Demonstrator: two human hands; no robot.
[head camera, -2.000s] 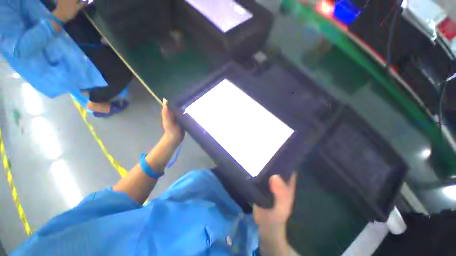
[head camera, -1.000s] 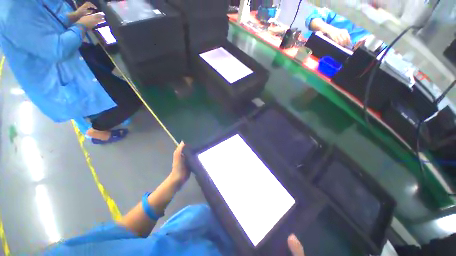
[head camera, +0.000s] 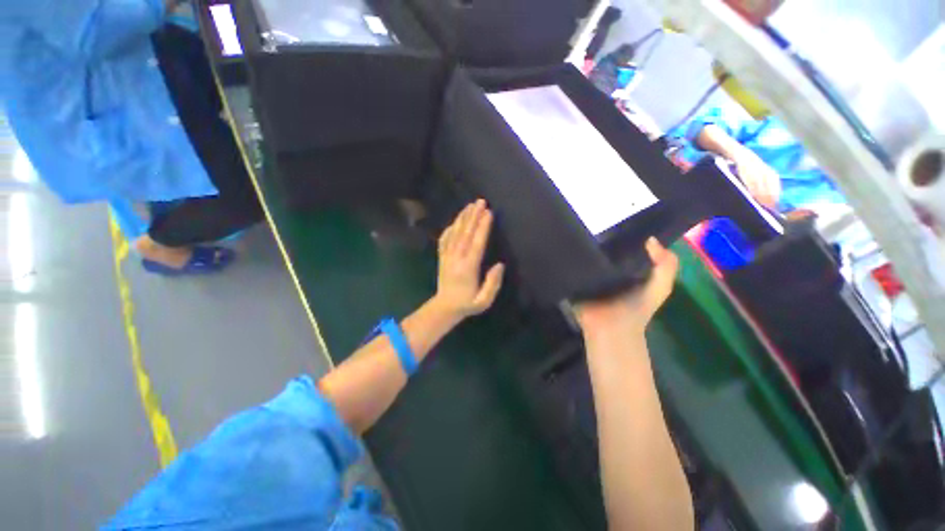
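A tablet with a white screen (head camera: 575, 156) lies in the top black foam tray of a tray stack (head camera: 518, 197) on the green bench. My left hand (head camera: 469, 259), with a blue wrist band, lies flat against the near side of the stack, its thumb apart from the fingers. My right hand (head camera: 630, 296) grips the tray's near right corner, its thumb at the rim and its fingers partly hidden below.
A tall foam block (head camera: 347, 130) with a silvery unit (head camera: 321, 21) on top stands left of the stack. A person in a blue smock (head camera: 98, 104) is at left. Another person's hand (head camera: 760, 178) is across the bench, near a blue container (head camera: 727, 244).
My hands have moved from the tray near my body to the stack farther along the bench. My left hand has left the held tray's edge and now lies against the stack. The view has shifted too.
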